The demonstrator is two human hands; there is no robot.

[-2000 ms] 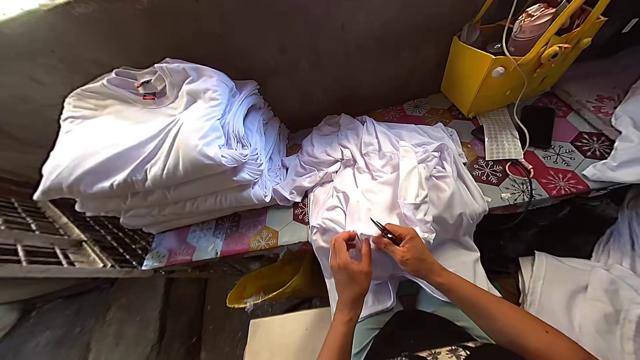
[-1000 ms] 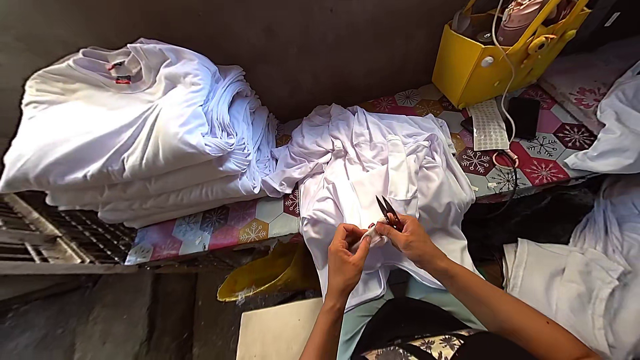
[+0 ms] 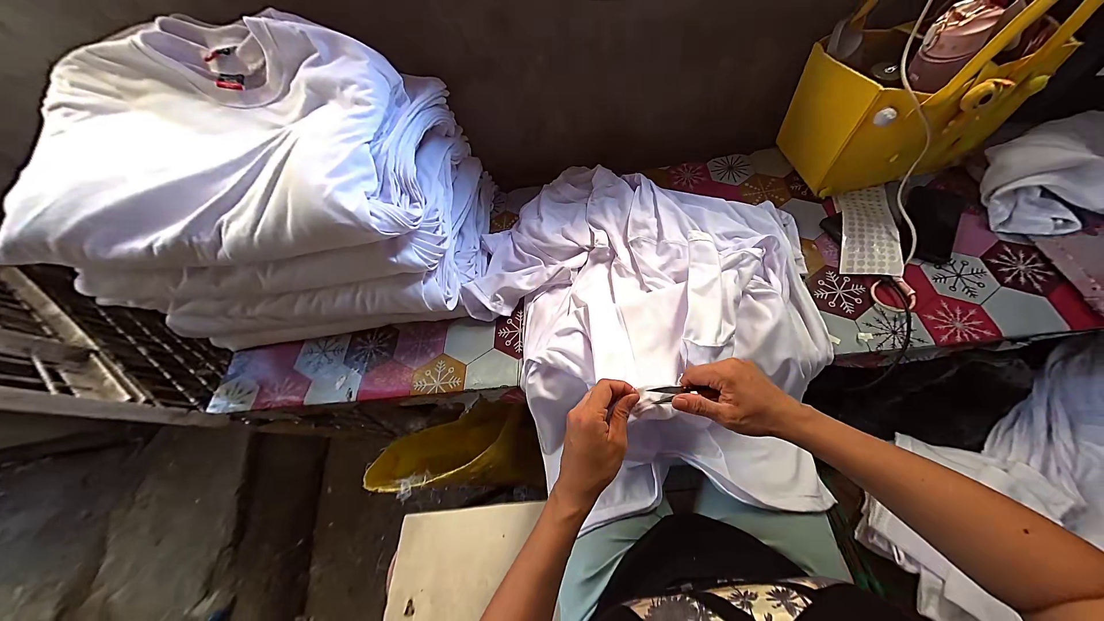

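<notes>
A white shirt (image 3: 638,302) lies rumpled over the patterned bench top and hangs down onto my lap. Near its lower part, my left hand (image 3: 597,431) pinches a bit of the white fabric between thumb and fingertips. From the right, my right hand (image 3: 737,397) grips small dark thread snips (image 3: 662,393), whose blades point left at the fabric by my left fingertips. Whether the blades touch the cloth or a thread cannot be told. To the left stands a tall stack of folded white shirts (image 3: 216,181), the top one with a red and black neck label.
A yellow bag (image 3: 828,121) holding a pink item stands at the back right, with a white cable (image 3: 918,129) hanging over it. A dark phone-like object (image 3: 934,220) lies beside it. A yellow container (image 3: 448,453) sits below the bench edge. More white cloth (image 3: 957,492) lies at right.
The snips, pointing upward a second ago, now lie nearly level with their tips toward my left fingers. Both hands stay close together at the fabric.
</notes>
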